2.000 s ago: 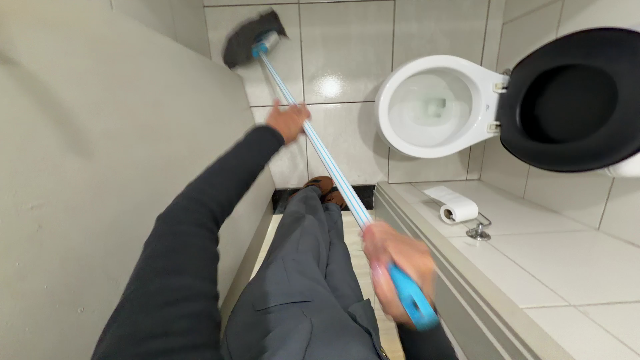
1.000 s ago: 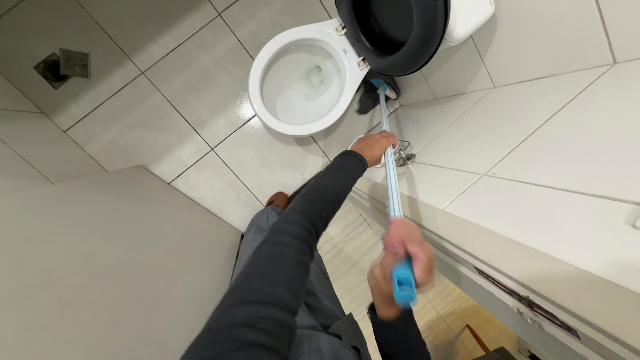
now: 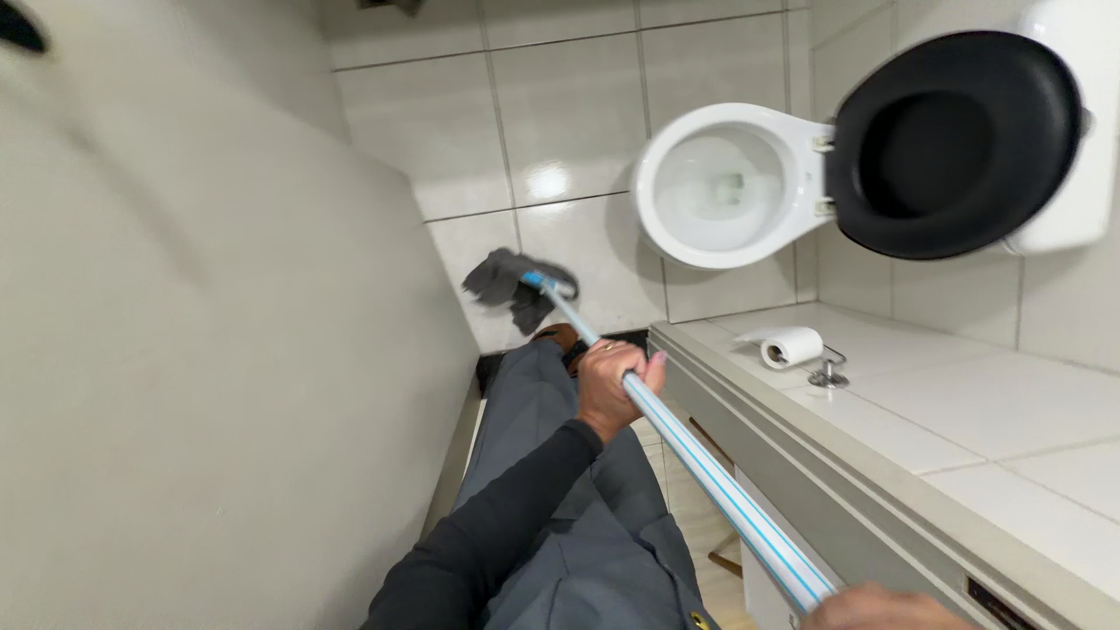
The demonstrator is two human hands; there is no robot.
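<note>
A white pole with blue stripes runs diagonally from the lower right down to the floor. My left hand is closed around its middle. At the bottom right edge, my right hand grips its upper part, and the handle's end is out of sight beneath that hand or past the frame. A dark grey cloth lies bunched around the blue joint at the pole's foot, on the tiled floor just beyond my shoes.
A white toilet bowl with its black seat raised stands ahead on the right. A toilet paper roll hangs from a metal holder on the tiled wall. A grey partition or door panel closes in the left side; my shoes are near the threshold.
The cloth has gone from beside the toilet's base, a second ago, to the floor near my shoes. The view has swung markedly.
</note>
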